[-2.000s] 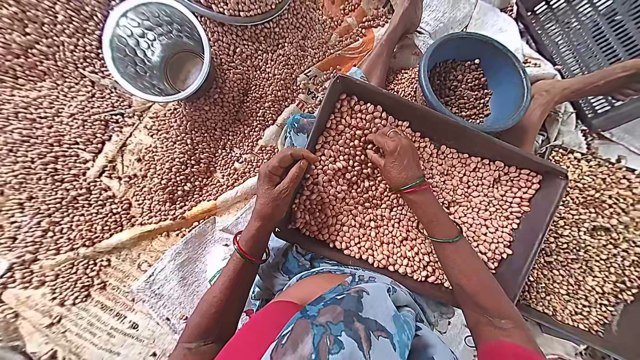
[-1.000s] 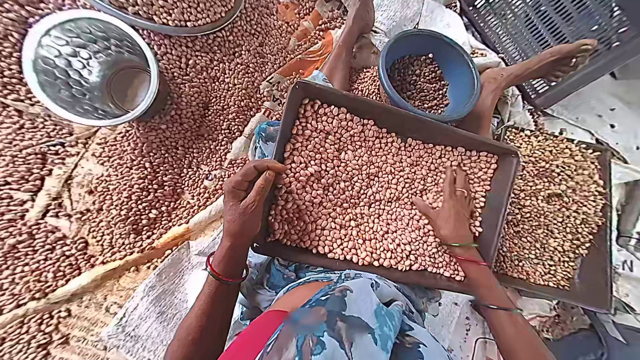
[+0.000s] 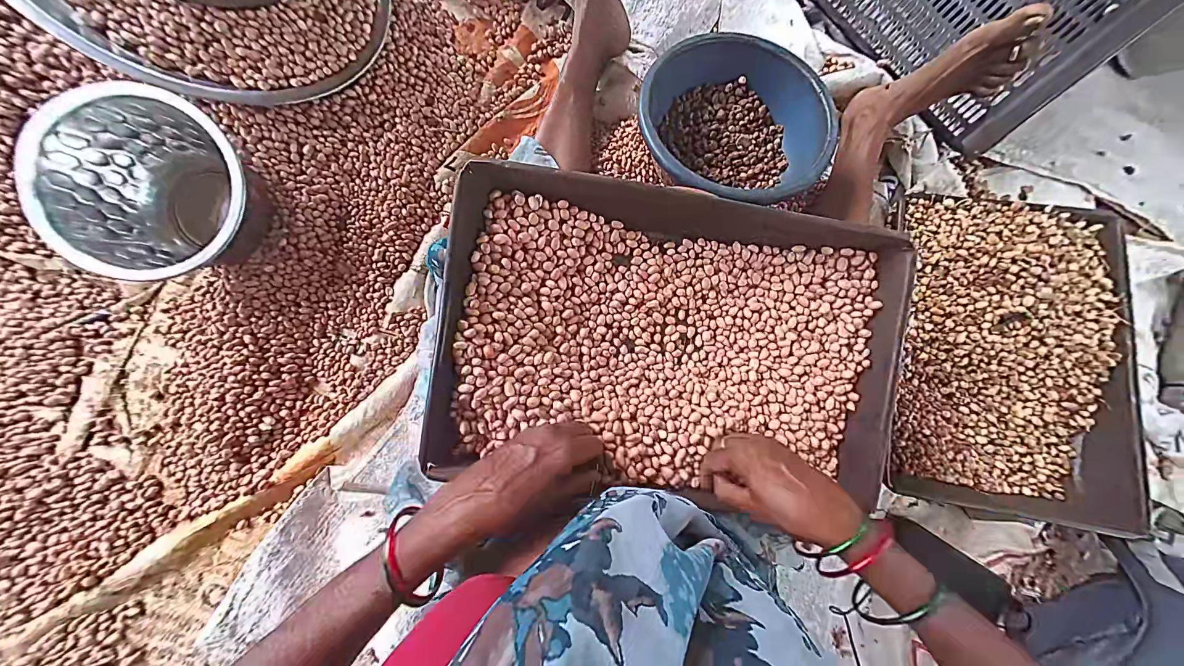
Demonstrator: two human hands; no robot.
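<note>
A dark rectangular tray (image 3: 893,370) lies across my lap, spread with pinkish-brown nuts or beans (image 3: 666,342). My left hand (image 3: 532,467) is at the tray's near edge, left of the middle, fingers curled down with their tips hidden. Farther right along the same edge, my right hand (image 3: 772,486) is bent at the fingers over the nuts; whether anything is held in it cannot be seen. Bangles circle both wrists. Just beyond the tray's far side stands a blue plastic bowl (image 3: 814,102), partly filled with darker nuts.
Right of the tray is a second dark tray (image 3: 1115,490) of paler, mixed pieces. A steel pot (image 3: 231,185) and a wide metal basin (image 3: 370,55) stand on nuts spread over sacking (image 3: 370,416) at left. Bare feet flank the bowl. A black plastic crate (image 3: 999,129) is at the upper right.
My right hand has come from over the nuts at the tray's right side to its near edge. My left hand has moved from the left rim to the near edge.
</note>
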